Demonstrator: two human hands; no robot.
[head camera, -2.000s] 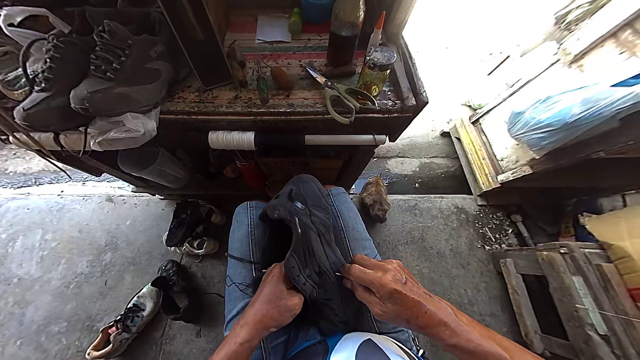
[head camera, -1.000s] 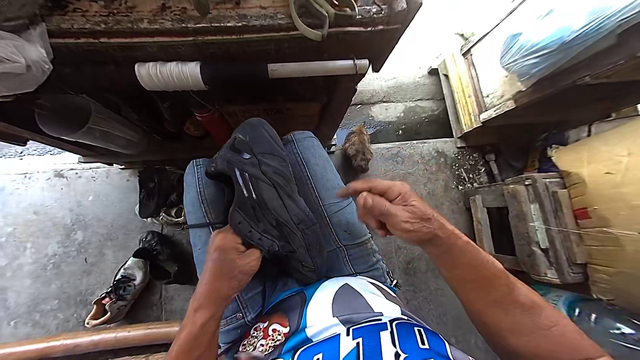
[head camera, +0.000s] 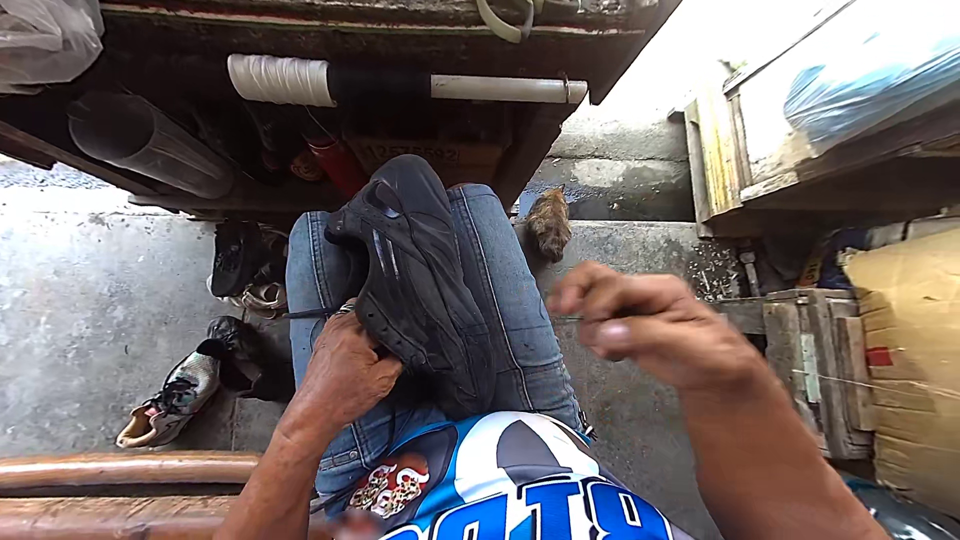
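A black shoe (head camera: 420, 277) lies across my lap on blue jeans (head camera: 517, 300), its toe toward the wooden bench. My left hand (head camera: 352, 364) grips the edge of its opening, the fingertips hidden inside. Out to the right, my right hand (head camera: 645, 322) is raised off the shoe, its fingers bent and thumb near the index finger. A faint thread-like line shows near those fingers, but whether they pinch it I cannot tell. Above the shoe, a roll of white thread (head camera: 281, 79) is wound on a white rod (head camera: 502, 88) along the bench.
Several shoes, one a pale sneaker (head camera: 169, 397), lie on the floor at left. A small furry animal (head camera: 550, 225) is beyond my knee. At right are a wooden crate (head camera: 817, 367) and a cardboard box (head camera: 911, 337). A wooden armrest (head camera: 127, 471) is at lower left.
My right hand has left the shoe, where it was two seconds ago, and moved out to the right. My left hand stays at the shoe. The view has tilted down.
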